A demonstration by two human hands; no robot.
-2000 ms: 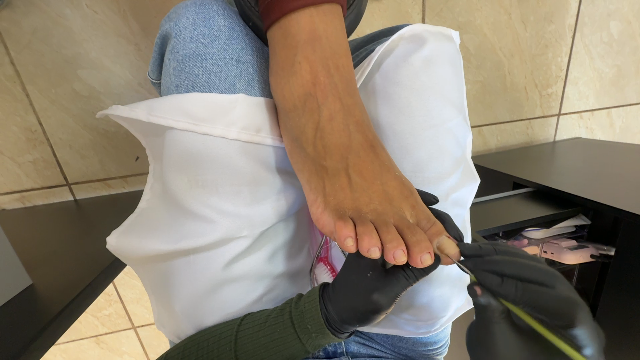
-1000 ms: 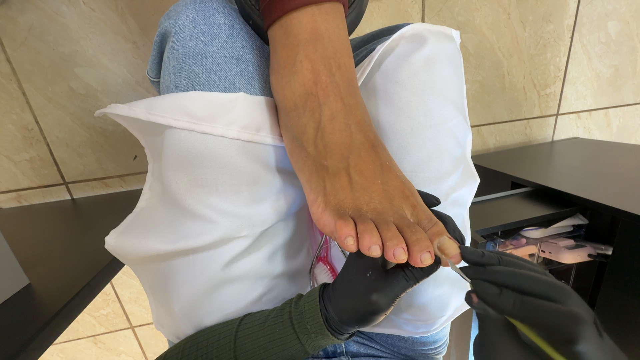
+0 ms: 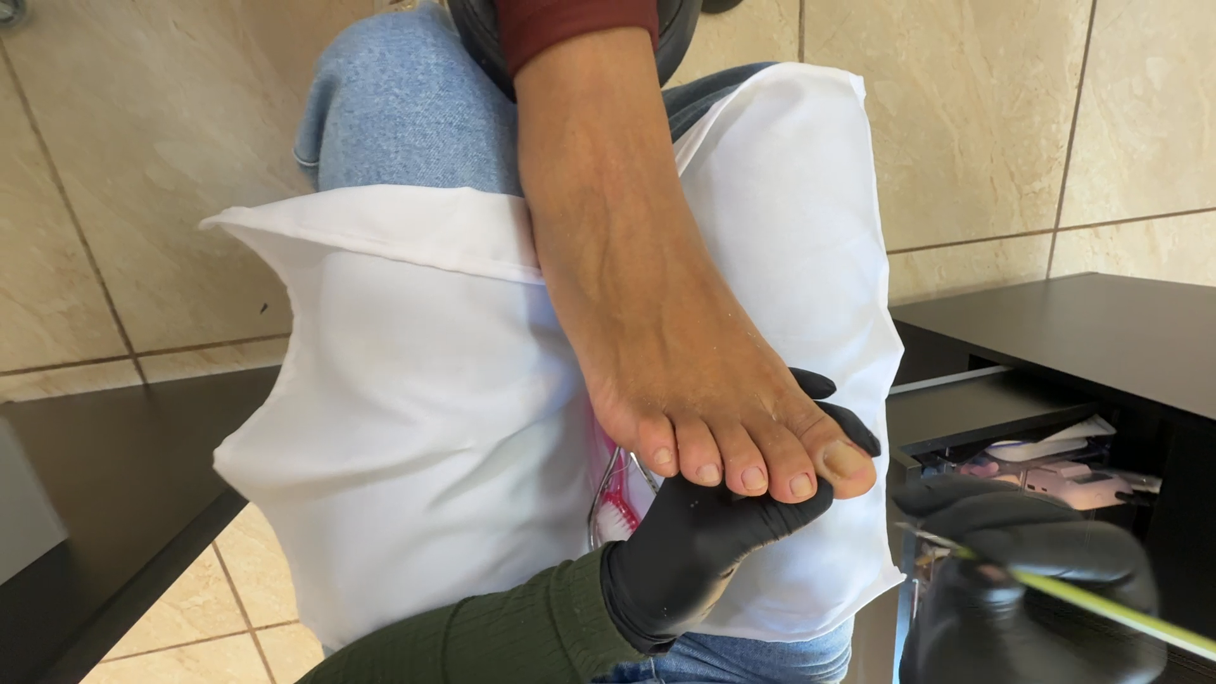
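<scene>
Another person's bare foot (image 3: 655, 313) rests over a white cloth (image 3: 437, 427) spread across my lap. My left hand (image 3: 712, 541), in a black glove, grips the front of the foot from below, its thumb under the toes and its fingertips showing beyond the big toe (image 3: 841, 465). My right hand (image 3: 1026, 579), also black-gloved and blurred, holds a thin tool with a yellow-green handle (image 3: 1102, 603) and a metal tip, a little away from the big toe. Partly hidden below the small toes lie a pink brush with white bristles (image 3: 616, 518) and a metal implement.
On the right stands a dark cabinet (image 3: 1073, 323) with an open drawer or shelf holding a pink device (image 3: 1073, 483) and other items. A dark surface (image 3: 142, 446) edges the left side. Beige floor tiles (image 3: 152, 161) surround us.
My right hand with the thin tool has moved away from the big toe, to the right and down. Earlier, the tool's tip was at the big toenail. My left hand keeps its hold.
</scene>
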